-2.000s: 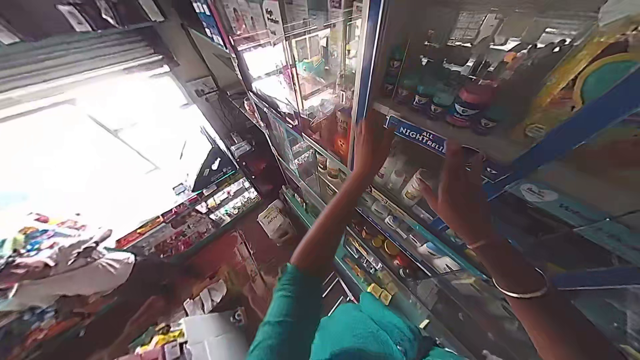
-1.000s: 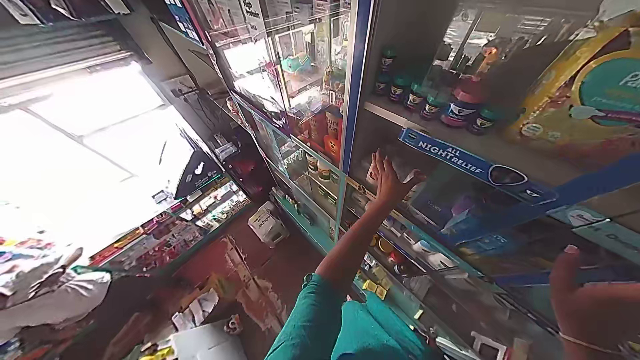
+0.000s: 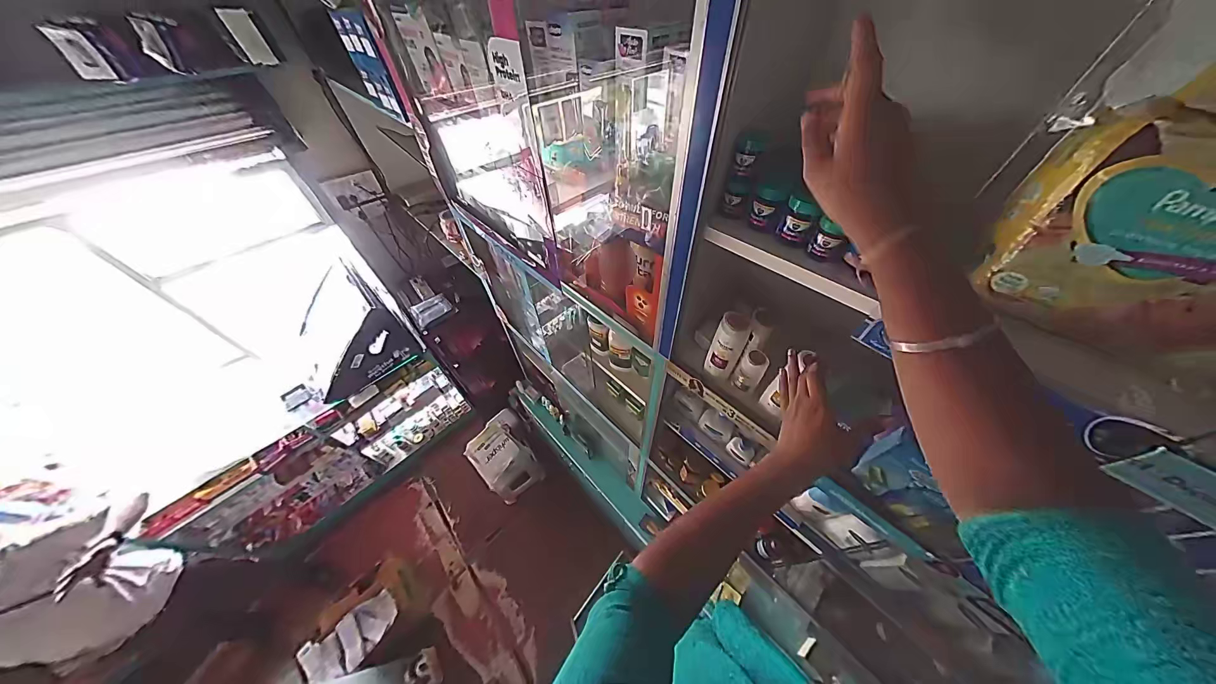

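Observation:
My left hand (image 3: 806, 418) reaches into the lower shelf of the cabinet, its fingers at a white bottle (image 3: 774, 391); whether it grips the bottle I cannot tell. Beside it on the left stand more white bottles (image 3: 728, 344). My right hand (image 3: 860, 152) is raised higher, index finger pointing up and the others partly bent, with nothing seen in it. Behind and left of it, small dark jars with green lids (image 3: 798, 220) line the upper shelf (image 3: 788, 270). A blue strip sign (image 3: 872, 336) is mostly hidden behind my right forearm.
A yellow diaper pack (image 3: 1054, 228) fills the right side. Glass-fronted cabinets (image 3: 608, 313) with boxes and bottles run leftward. On the floor stands a white container (image 3: 503, 458). A glass display counter (image 3: 313, 465) lies below the bright window, and a cloth-covered object (image 3: 76, 598) sits lower left.
My right hand has risen from the lower right to in front of the upper shelf. My left hand stays by the lower shelf. The red-lidded jar seen earlier is now hidden.

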